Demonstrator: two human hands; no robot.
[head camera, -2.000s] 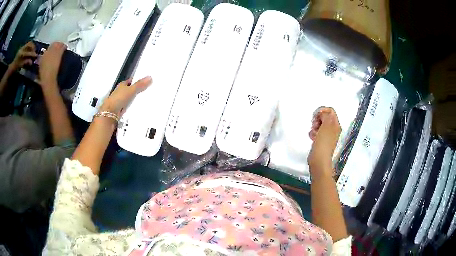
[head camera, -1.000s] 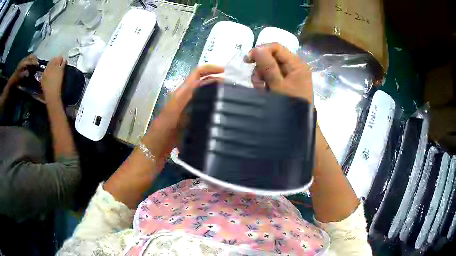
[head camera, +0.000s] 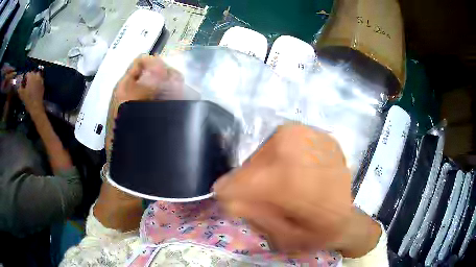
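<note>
A laminator-like unit (head camera: 162, 148) is held up close to the camera, its black side facing me and its white edge at the bottom. My left hand (head camera: 149, 81) is at its upper left, blurred, holding it. My right hand (head camera: 297, 182) is large and blurred at the unit's right, fingers pinched at the edge of a clear poly bag (head camera: 224, 73). The bag spreads between the hands and covers part of the unit's right end; how far it goes over is unclear. The stack of poly bags (head camera: 355, 94) lies behind on the right.
An unbagged unit (head camera: 120, 78) lies at left by a pale board (head camera: 57, 41). Two white units (head camera: 244, 43) show behind the bag. Bagged units (head camera: 386, 156) stand in a row at right. The bag carton (head camera: 365, 31) is at the back right. A neighbour's hands (head camera: 31, 91) are at far left.
The held unit has moved left and turned to show a smooth black side. The clear bag is now spread between my hands. My right hand has come lower and nearer the camera.
</note>
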